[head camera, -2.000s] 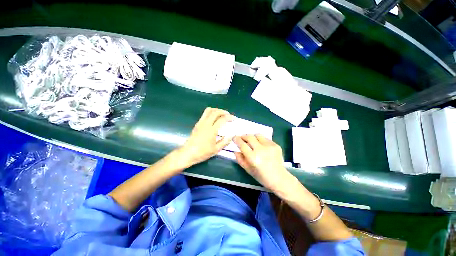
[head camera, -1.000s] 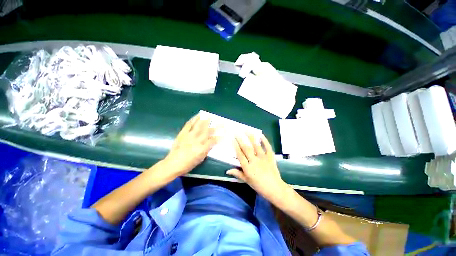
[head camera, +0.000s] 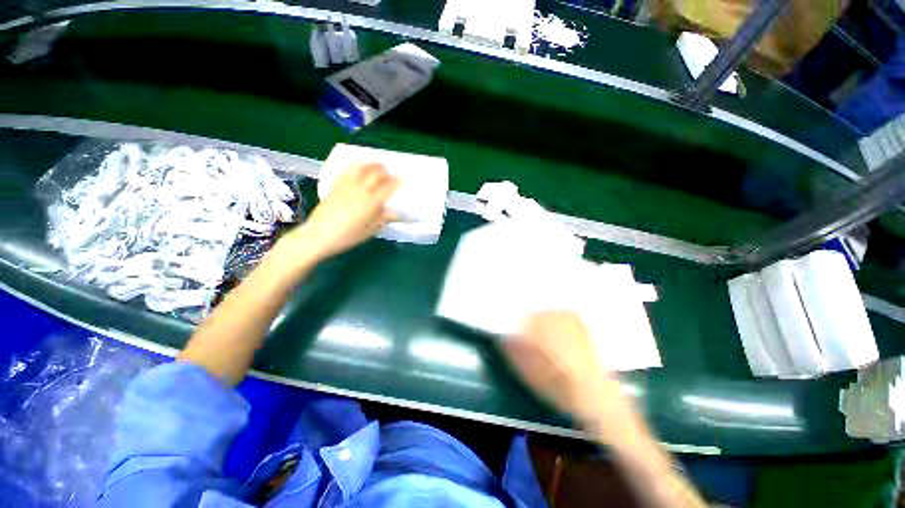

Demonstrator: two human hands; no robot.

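Observation:
My left hand (head camera: 352, 206) reaches over the white box stack (head camera: 422, 193) beside the belt edge, fingers curled on its top; whether it grips a box is not clear. My right hand (head camera: 558, 362) is blurred, at the lower edge of a flat white box (head camera: 496, 273), which it holds tilted above the bench. That box partly covers the die-cut card blanks (head camera: 630, 332). The coiled white cables (head camera: 159, 223) lie on clear plastic at the left.
A printed retail box (head camera: 382, 84) lies on the green belt. White boxes lean in a row (head camera: 804, 313) at the right, with shaped pale inserts (head camera: 875, 402) below them. The blue bin (head camera: 50, 342) with clear bags is at lower left. A metal post (head camera: 814, 213) crosses the right.
My left hand has left the flat white box and moved up to the stack. My right hand has moved right with the box, over the blanks. The retail box has shifted left.

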